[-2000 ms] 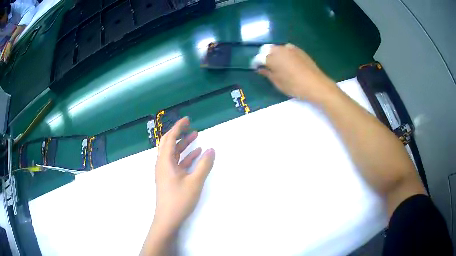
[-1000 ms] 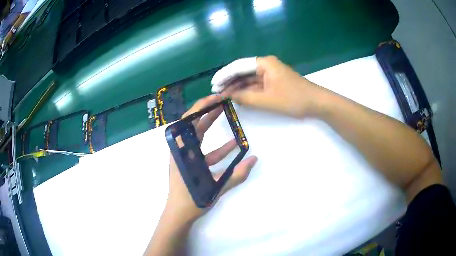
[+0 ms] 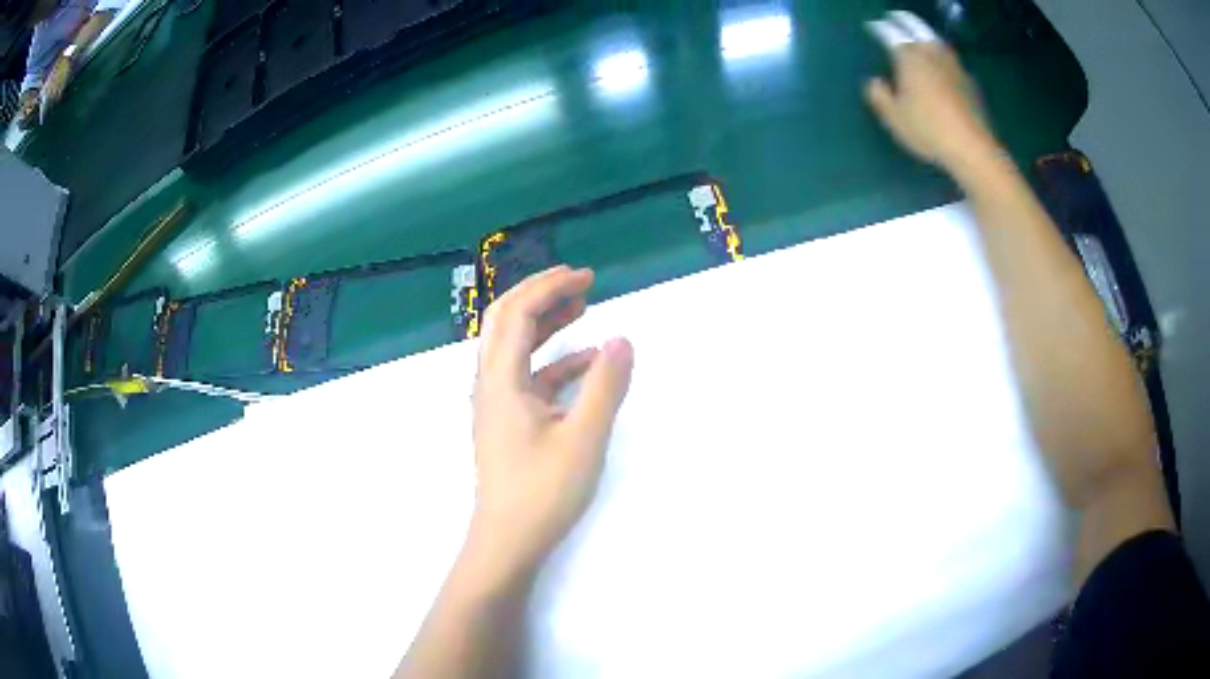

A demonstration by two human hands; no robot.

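My left hand [image 3: 541, 425] is raised over the white sheet [image 3: 796, 451], fingers curled and apart, holding nothing. Its fingertips overlap the edge of the nearest phone middle frame [image 3: 604, 220], which lies on the green conveyor belt with orange-gold strips at both ends and a silver-white block at its right end. My right hand [image 3: 933, 100] is stretched out over the belt at the upper right, with white finger cots on its fingertips. No frame shows in it, and its fingers are apart. More middle frames [image 3: 385, 312] lie in a row to the left.
A black blister tray [image 3: 285, 60] stands beyond the belt. A white guide bar [image 3: 206, 387] with a yellow end and a yellow-brown rod [image 3: 139, 255] cross the belt at left. A metal bracket [image 3: 56, 398] is at far left. A dark fixture [image 3: 1108, 272] is at right. A person's hand [image 3: 56, 82] shows at upper left.
The middle frame held between both hands a second ago is gone from them. My right hand has moved away to the upper right. The belt's row appears further right in view.
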